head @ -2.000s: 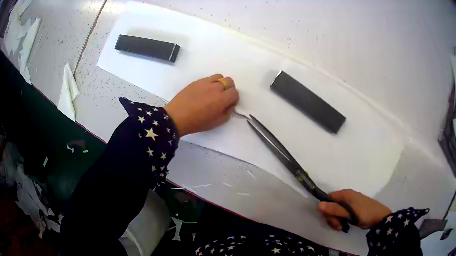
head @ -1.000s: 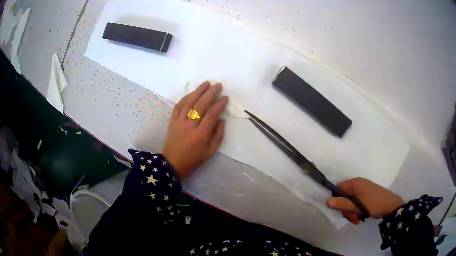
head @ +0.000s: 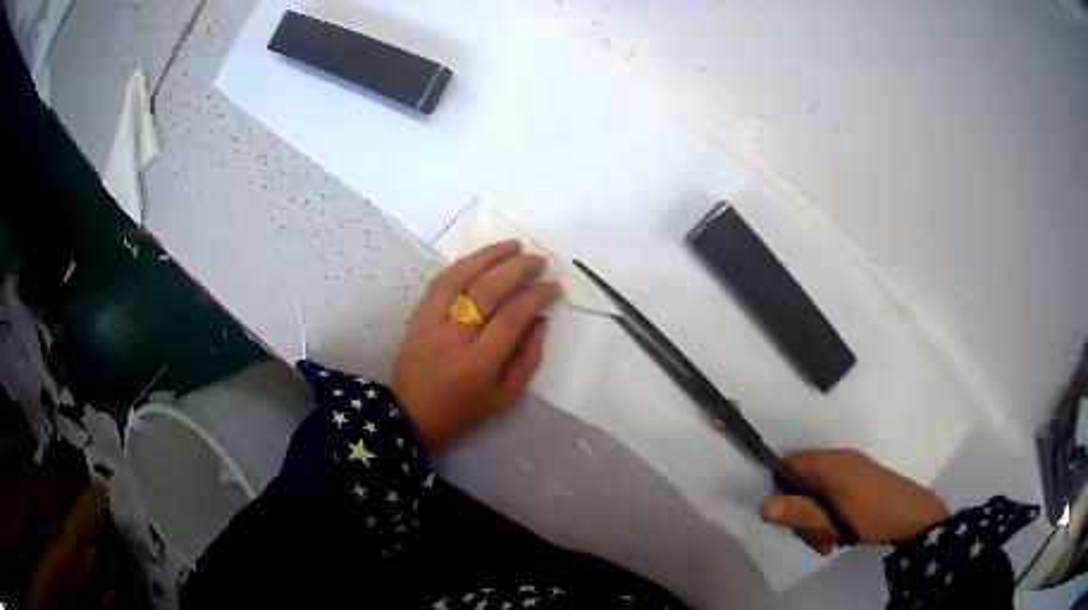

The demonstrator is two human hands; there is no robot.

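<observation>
White cloth (head: 644, 405) lies across the table with a stiff bluish-white pattern piece (head: 358, 155) over or beside it; the layers are hard to tell apart. My right hand (head: 853, 500) holds black tailor's shears (head: 682, 372) by the handles, blades nearly closed and pointing up-left on the white material. My left hand (head: 477, 340) lies on the cloth left of the blade tips, a yellow ring on one finger; whether it pinches the cloth is unclear. One dark weight (head: 358, 60) lies at the upper left, another (head: 773, 296) right of the shears.
A white scrap (head: 129, 149) lies at the table's left. A pale round bucket (head: 191, 459) stands below the edge at lower left, near littered green floor (head: 143, 310). Thin offcuts (head: 561, 459) lie near the front edge. A dark object (head: 1064, 441) is at the far right.
My left hand has opened from a curled grip and moved down from the cut area. A small cloth corner now shows above its fingers. The shears' blades look more closed. The bucket shows more.
</observation>
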